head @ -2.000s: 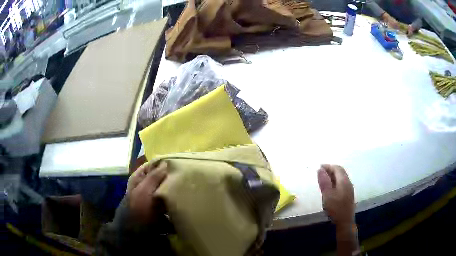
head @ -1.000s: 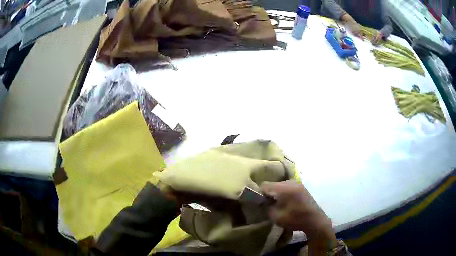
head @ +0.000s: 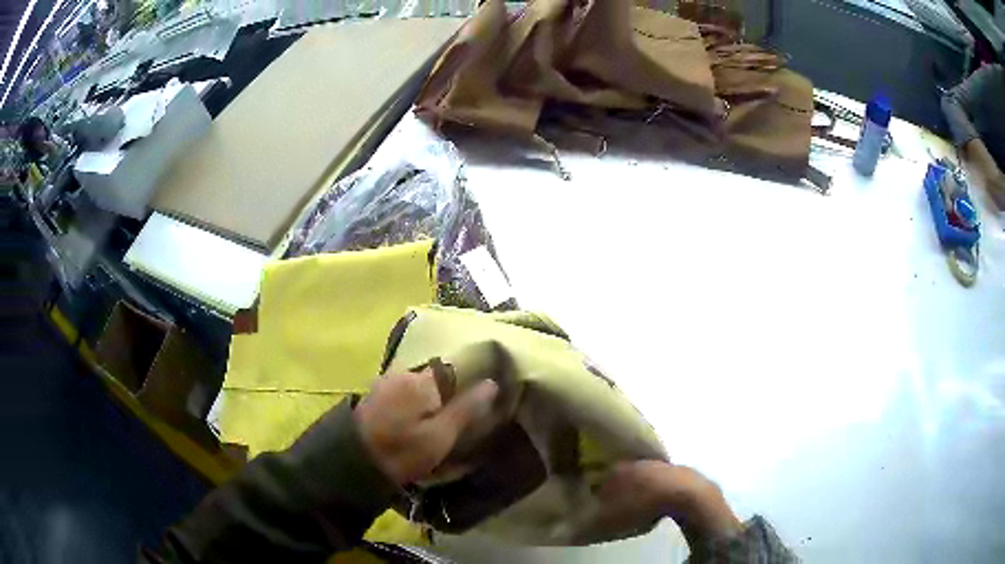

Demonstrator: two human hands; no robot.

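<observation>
A part-sewn bag body (head: 551, 380) with pale beige-yellow reverse and a dark brown patch inside lies at the table's front edge. My left hand (head: 424, 424) grips its near left part, by a small brown tab. My right hand (head: 645, 501) holds its lower right side, blurred, with the fingers partly hidden by the fabric. A flat bright yellow bag panel (head: 331, 320) with brown tabs lies to the left, partly under the bag body and my left sleeve.
A clear plastic bag of brown parts (head: 386, 204) sits behind the yellow panel. Brown bag parts (head: 617, 66) are heaped at the back. A blue-capped bottle (head: 873, 138), a blue dispenser (head: 950, 206) and another person's arm (head: 981, 132) are at right. Tan board (head: 298, 121) and carton (head: 138, 347) are left.
The view has swung left since a second ago. My left hand, earlier hidden, now shows on the bag body. The body has been turned and opened, showing its dark patch. My right hand has moved lower on it.
</observation>
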